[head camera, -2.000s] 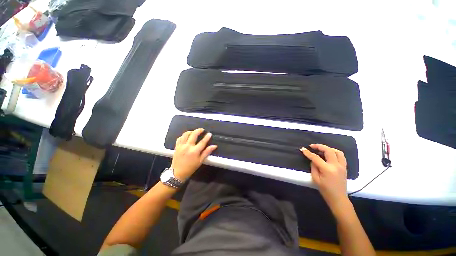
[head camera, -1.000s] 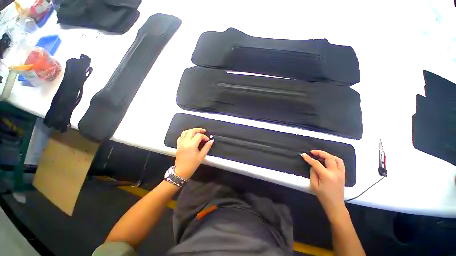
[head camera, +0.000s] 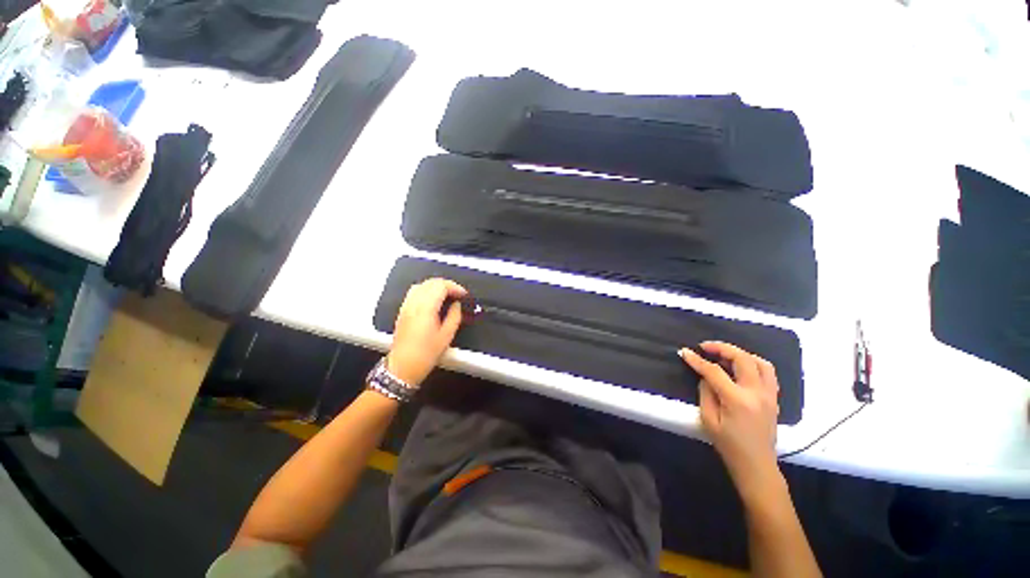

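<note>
A long black slotted panel (head camera: 587, 341) lies flat along the table's near edge. A thin dark strip runs along its slot. My left hand (head camera: 427, 325) is at the slot's left end, fingers bent, with a tiny light glint by the fingertips. My right hand (head camera: 734, 382) rests at the slot's right end, thumb and index fingertip on the panel near the strip. I cannot tell whether either hand pinches the strip. Two more black panels lie behind, a middle one (head camera: 610, 243) and a far one (head camera: 633, 136).
Thread snips (head camera: 863, 367) on a cord lie right. Stacked black panels (head camera: 983, 271) are at the far right. A slanting panel (head camera: 299, 169), a black bundle (head camera: 158, 209), a bagged red item (head camera: 104, 147) and dark fabric (head camera: 232, 34) lie left.
My left hand has shifted slightly, its fingers now more curled at the slot's left end. My right hand stays at the right end. The view has moved a little.
</note>
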